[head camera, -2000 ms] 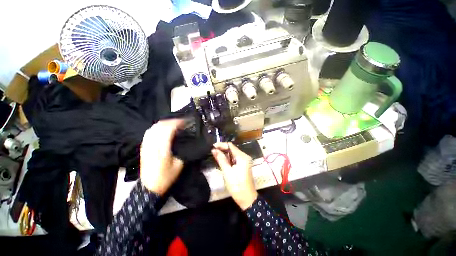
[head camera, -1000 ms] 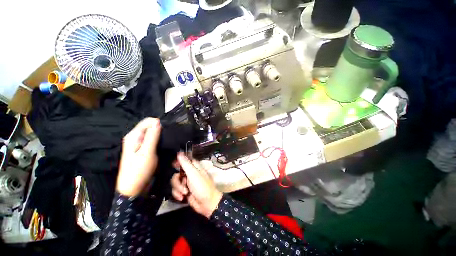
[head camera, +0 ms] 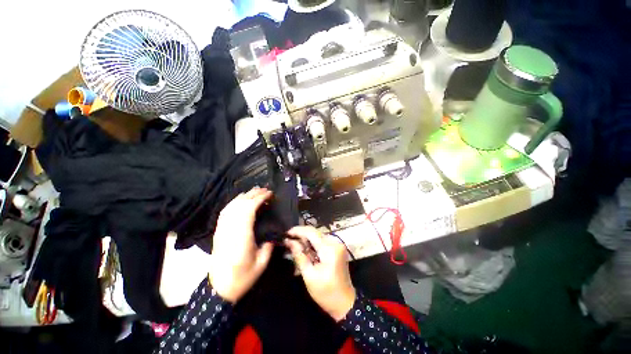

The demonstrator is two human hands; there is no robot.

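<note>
The black garment [head camera: 156, 183] lies heaped left of the overlock machine [head camera: 360, 90] and runs up to its needle area [head camera: 296, 155]. My left hand [head camera: 240, 242] holds the cloth just in front of the needle area, thumb and fingers on the fabric. My right hand [head camera: 323, 269] is close beside it, fingers curled; its fingertips meet the cloth edge. Something small and dark shows within the right hand, perhaps thread snips, too blurred to be sure. A dark thread end shows just right of the right hand.
A red cord [head camera: 396, 235] lies on the machine table's front edge [head camera: 429, 231]. A green flask [head camera: 510, 97] stands on a green mat at right. A white fan [head camera: 142, 62] and a cardboard box [head camera: 43, 124] are at back left. Orange-handled scissors [head camera: 46, 304] lie at lower left.
Both hands have moved, the left one right and down, the right one right, and they now meet at the cloth in front of the needle area. The camera view has shifted slightly.
</note>
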